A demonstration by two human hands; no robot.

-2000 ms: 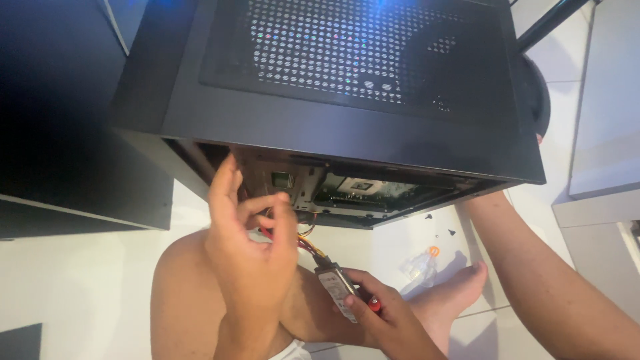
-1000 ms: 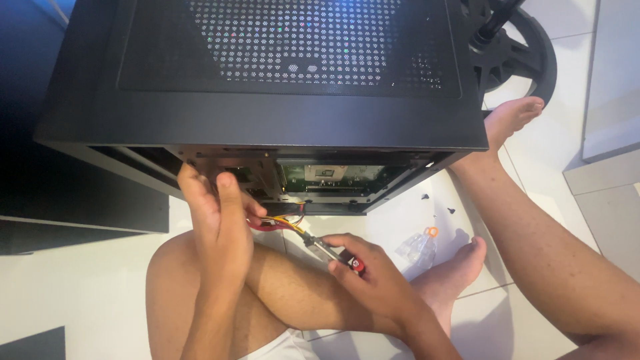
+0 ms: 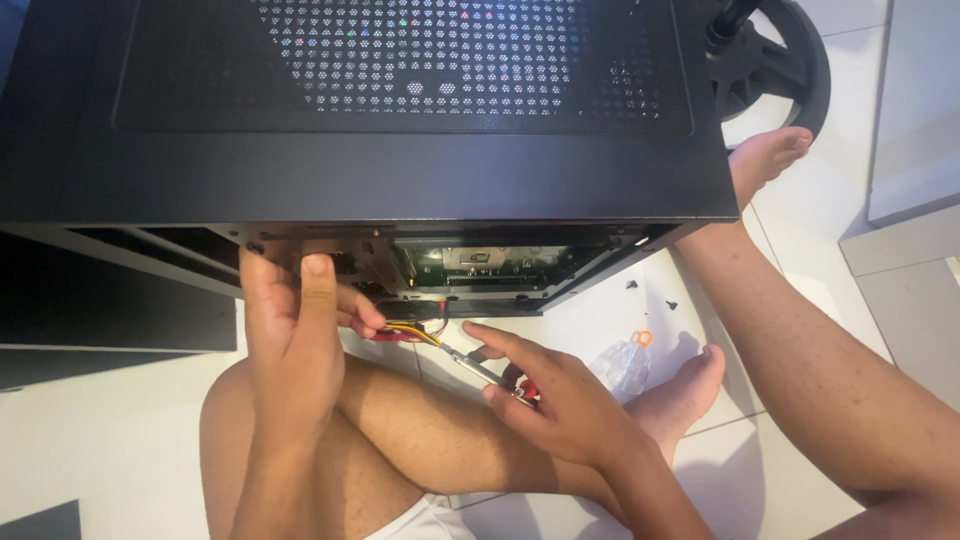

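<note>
A black computer case [image 3: 420,176] with a perforated mesh panel fills the upper view, its near side uncovered. Inside it a green circuit board [image 3: 427,262] shows through a cutout. My left hand [image 3: 300,330] is at the open side, thumb up against the metal tray, fingers beside a bundle of yellow and red cables [image 3: 412,330]; whether they grip it is unclear. My right hand [image 3: 562,390] holds a slim metal-cased drive [image 3: 480,367], seen nearly edge-on, between thumb and fingers. The cables run to the drive's upper end. Something red shows under my right fingers.
Small black screws [image 3: 632,284] lie on the white tiled floor, near a clear plastic bag [image 3: 624,367] with an orange ring. A round black stand base [image 3: 810,75] is at upper right, close to a bare foot. My crossed legs are below; a dark cabinet [image 3: 112,300] is at left.
The drive in my right hand has turned from showing its labelled face to nearly edge-on. My left hand's raised fingers have moved down beside the cables. The view has shifted.
</note>
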